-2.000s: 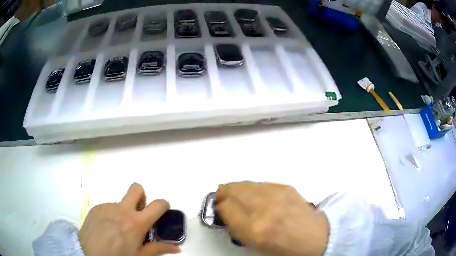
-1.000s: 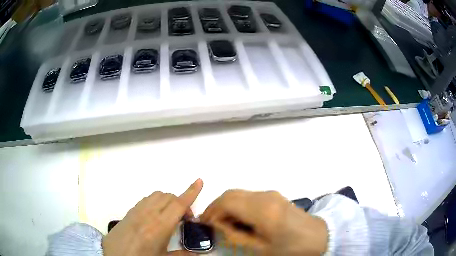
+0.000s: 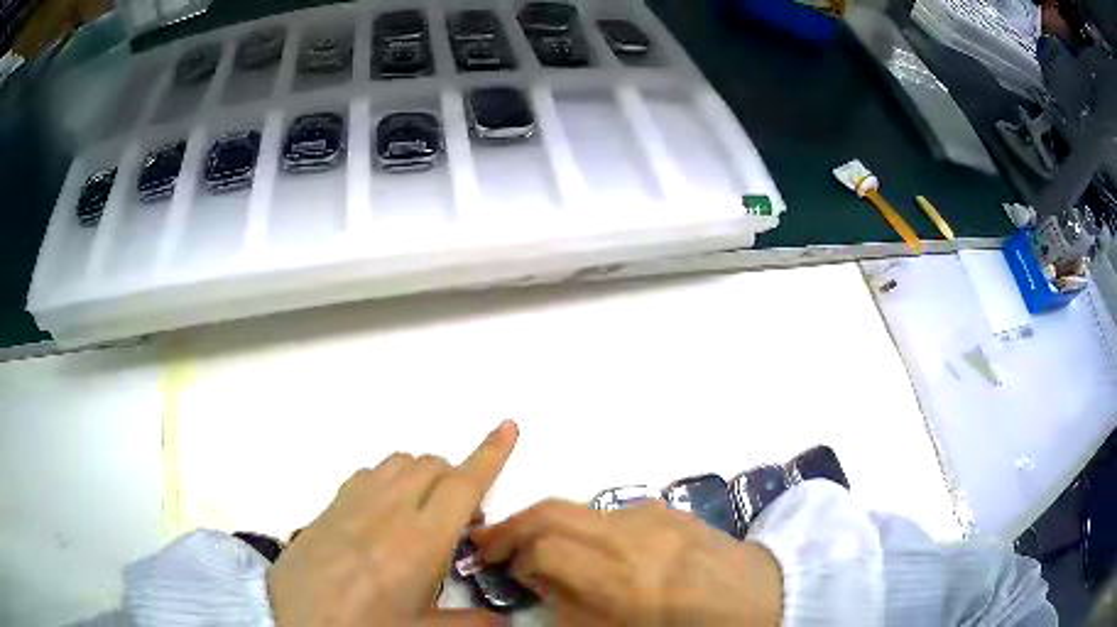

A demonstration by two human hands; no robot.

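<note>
My left hand (image 3: 386, 539) is at the bottom centre, its index finger extended, gripping the left side of a black watch case (image 3: 500, 588). My right hand (image 3: 649, 566) pinches at the same case from the right; my fingers hide much of it. Several watch cases (image 3: 702, 500) lie in a slanting row on the white mat (image 3: 551, 367) just beyond my right hand and sleeve. Another dark case (image 3: 260, 544) shows partly behind my left wrist.
A stacked translucent compartment tray (image 3: 404, 263) with black units stands behind the mat. At right on the green mat lie a brush (image 3: 877, 202) and a thin yellow stick (image 3: 935, 218). A blue parts box (image 3: 1039, 274) holds small bottles. Another blue box (image 3: 794, 15) is at the back.
My hands came together over one case, with my left hand moving right. More of the row beyond my right hand now shows. The tray and bench shifted left and slightly up in view.
</note>
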